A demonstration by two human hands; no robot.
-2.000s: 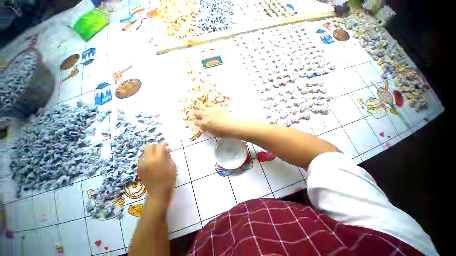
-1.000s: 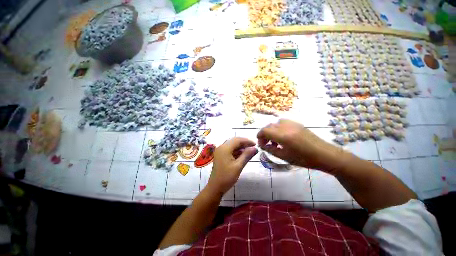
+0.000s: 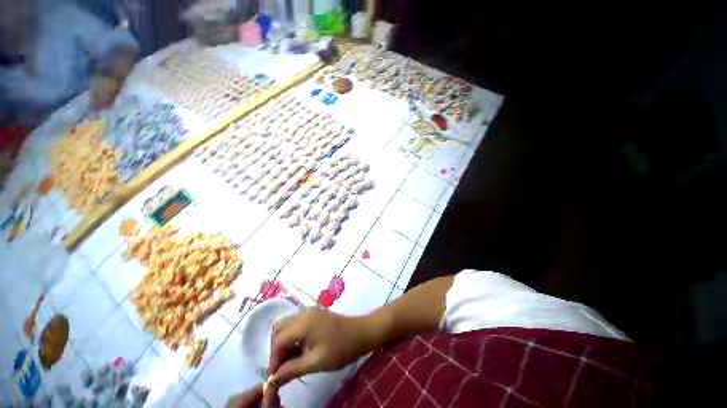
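My right hand [image 3: 315, 344] is beside the white bowl [image 3: 257, 328], its fingers pinched together and pointing down at a small pale-orange piece [image 3: 269, 384]. My left hand [image 3: 250, 398] is mostly cut off by the bottom edge; its fingertips meet the right ones at this piece. The piece is too small and blurred to tell its parts. The heap of orange pieces [image 3: 187, 279] lies beyond the bowl to the left. Grey pieces [image 3: 96, 388] show at the bottom left, cut off by the edge. Joined pieces [image 3: 279, 151] lie in rows beyond.
A wooden strip [image 3: 191, 142] crosses the table. Beyond it are another orange heap [image 3: 84, 163], a grey heap [image 3: 147, 131] and more rows. Mixed-colour pieces [image 3: 406, 78] lie along the far right edge. A blurred person [image 3: 60, 60] is at the upper left; bottles and a green container stand at the far end.
The view has swung to the right, so the table appears tilted and the grey heap is mostly out of view. My hands have stayed together near the bowl and now appear lower.
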